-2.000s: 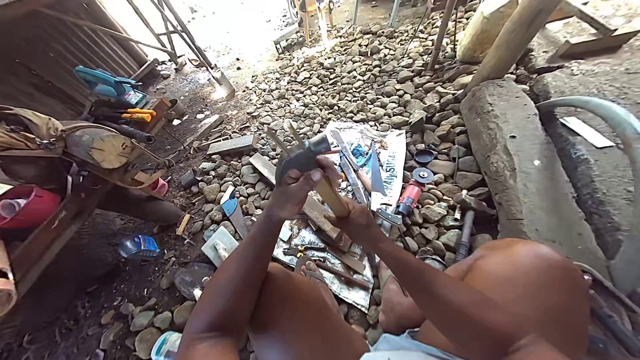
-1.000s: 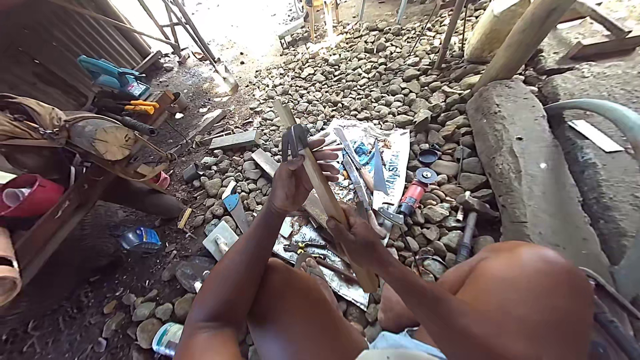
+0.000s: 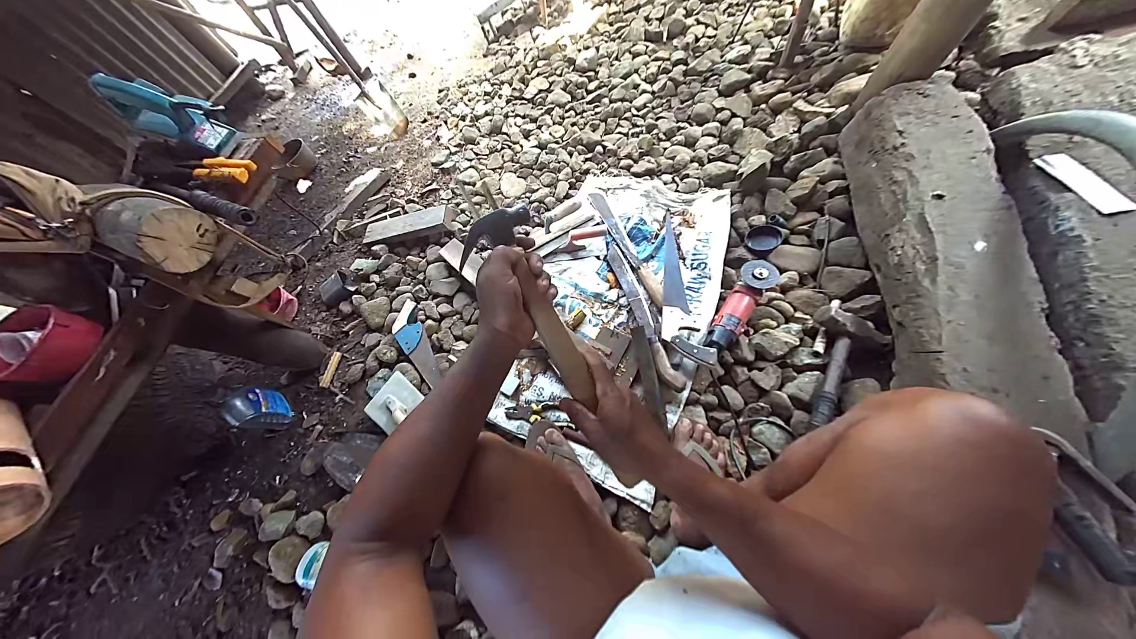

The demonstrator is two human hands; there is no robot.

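Note:
A claw hammer with a black head (image 3: 497,232) and a wooden handle (image 3: 568,355) is in both my hands. My left hand (image 3: 508,297) grips the handle just below the head, which points up and away from me. My right hand (image 3: 621,426) is around the handle's lower end. Beyond and beneath them, a printed woven sack (image 3: 710,213) lies on the stones, with a handsaw (image 3: 674,266), long blades and pliers (image 3: 531,411) on it. A red angle grinder (image 3: 732,315) rests at the sack's right edge.
A sledgehammer (image 3: 834,364) lies right of the grinder, near a long concrete block (image 3: 941,231). On the left stand a wooden bench (image 3: 106,390) with a cut log (image 3: 164,235) and a red bucket (image 3: 53,342). A blue-handled saw (image 3: 415,342) and a plastic bottle (image 3: 257,408) lie on the ground.
The hammer's handle, raised and turned to show its length a second ago, now slants lower with the head's claw side in view. Both hands stay on it.

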